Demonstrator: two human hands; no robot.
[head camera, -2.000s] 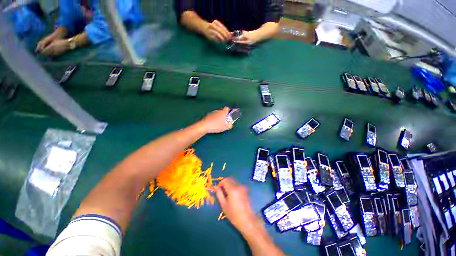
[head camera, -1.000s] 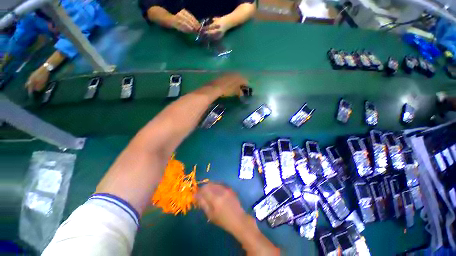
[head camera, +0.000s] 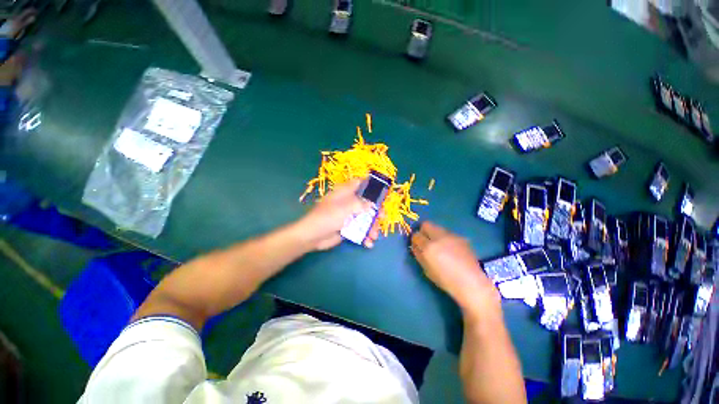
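Observation:
My left hand (head camera: 333, 217) holds a part-built phone (head camera: 366, 208) over the lower side of the loose pile of orange strips (head camera: 344, 167). The phone is tilted, screen end away from me, its silvery keypad area facing up. My right hand (head camera: 446, 257) is just right of the pile, fingertips close together and turned toward the phone, not touching it. Whether a strip is pinched in them cannot be told. Single strips lie around the pile.
Overlapping waiting phones (head camera: 536, 215) crowd the right side. Line phones (head camera: 472, 111) lie singly beyond. A clear plastic bag (head camera: 118, 183) with white rectangles lies left, near a grey upright (head camera: 206, 49). A blue stool (head camera: 98, 304) stands below left.
My left hand has come back from the far strip and now holds a phone over the pile. My right hand remains beside the pile. The view has tilted down.

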